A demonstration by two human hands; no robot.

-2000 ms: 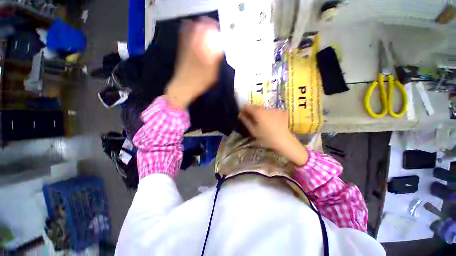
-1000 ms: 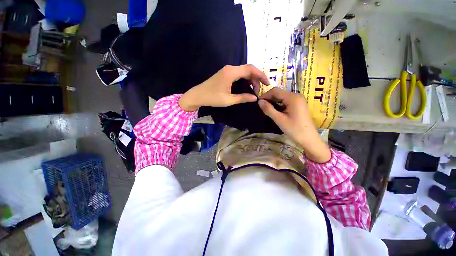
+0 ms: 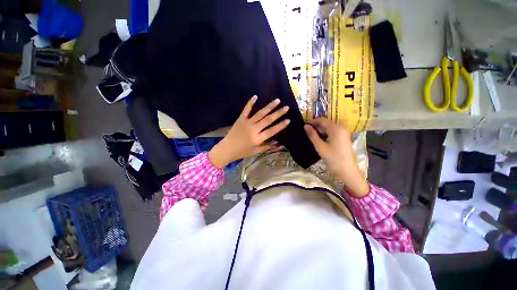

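Note:
A large black garment panel (image 3: 210, 62) lies on the machine table left of the yellow tape, its lower corner hanging over the front edge. My left hand (image 3: 252, 133) rests on the panel with fingers spread. My right hand (image 3: 331, 141) pinches the panel's right edge between thumb and fingers, near the table's front edge. Whether a small separate piece is in the pinch is hidden. The yellow tape (image 3: 350, 85) marked PIT lies beside the shiny plate (image 3: 322, 73).
A dark patch piece (image 3: 387, 52) lies right of the tape. Yellow-handled scissors (image 3: 448, 85) lie further right. Dark garments (image 3: 153, 141) hang at left. A blue crate (image 3: 93, 226) stands at lower left. A white side surface (image 3: 439, 226) holds black items at lower right.
The hands have parted from their shared pinch. My left hand has opened flat on the panel, and my right hand has moved slightly right and down. The panel is spread flatter, its corner extending lower.

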